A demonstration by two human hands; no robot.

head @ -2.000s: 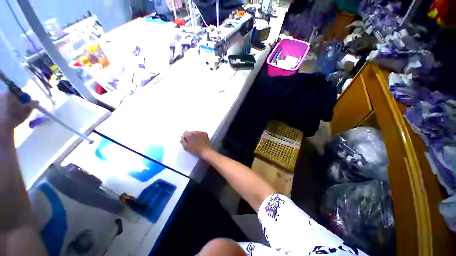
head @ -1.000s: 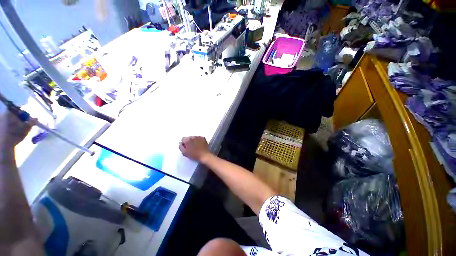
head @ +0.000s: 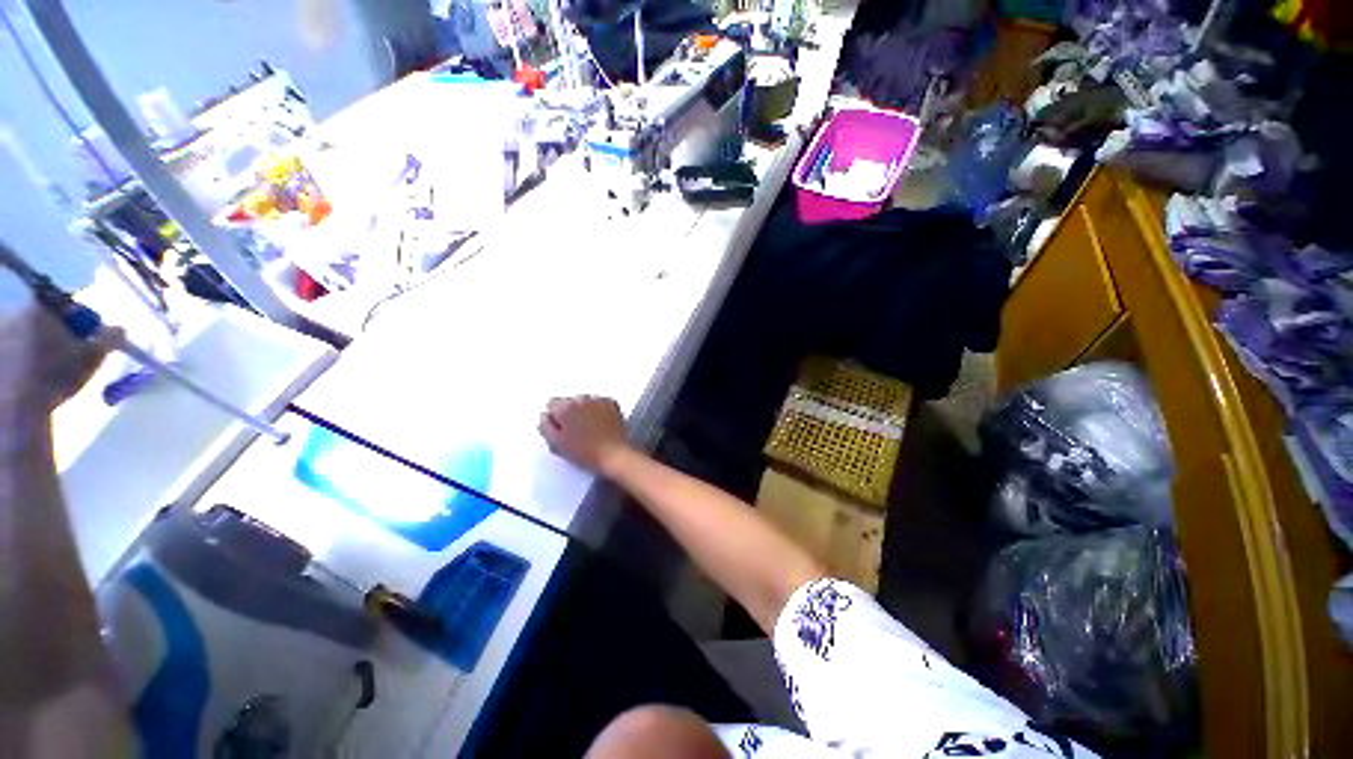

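Note:
My left hand (head: 52,356), blurred at the left edge, is closed around a long pale thread stand pole (head: 201,398). The pole slants down to the right, its lower end over the white table top near the blue panel (head: 393,497). A dark blue piece sits on the pole by my hand. My right hand (head: 583,432) rests on the white table near its front edge, fingers curled, with nothing seen in it. The sewing machine head (head: 89,653), white and grey with a blue stripe, lies at the lower left, partly behind my left forearm.
A dark and yellow screwdriver (head: 398,611) lies beside the blue accessory tray (head: 478,601). Another sewing machine (head: 668,126) stands farther along the table. A pink basket (head: 858,160), dark cloth, a yellow crate (head: 840,430), plastic bags (head: 1091,593) and a wooden bin (head: 1187,386) are to the right.
The camera view shifts slightly. My left hand still grips the pole in nearly the same pose, and my right hand stays on the table.

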